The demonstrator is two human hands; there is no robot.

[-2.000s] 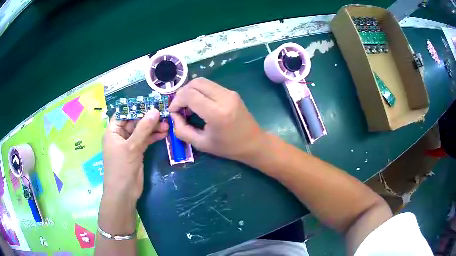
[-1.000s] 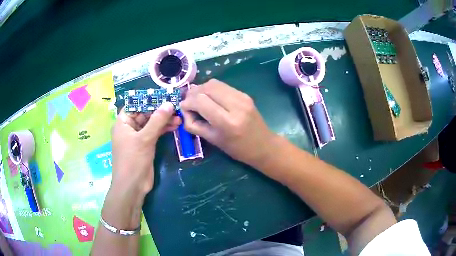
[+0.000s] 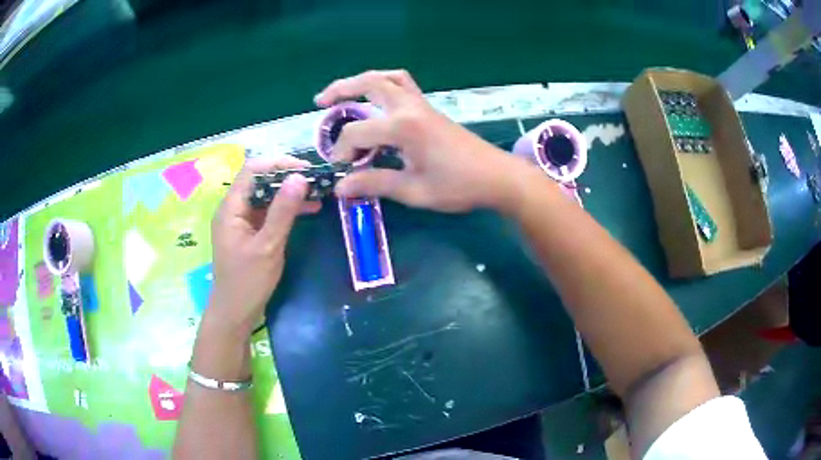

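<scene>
My left hand [image 3: 257,225] pinches the left part of the circuit board strip [image 3: 321,183] between thumb and fingers. My right hand [image 3: 410,148] grips the strip's right end, thumb below and fingers above. The strip is tilted edge-on, its dark side showing, above a pink handheld fan body. The fan's round head [image 3: 335,126] is partly hidden behind my right fingers. Its open handle holds a bright blue battery [image 3: 366,241] and lies on the dark green bench. Any leads between board and handle cannot be made out.
A second pink fan [image 3: 556,151] lies to the right, its handle hidden by my right forearm. Another fan [image 3: 68,247] lies on the lime green sheet [image 3: 162,241] at left. A cardboard box [image 3: 662,216] at right holds board strips [image 3: 686,121] and a green board piece [image 3: 700,214].
The strip has turned from its face-up view to edge-on. My right hand has moved up from the handle to the strip's right end, uncovering the blue battery. The camera view has shifted.
</scene>
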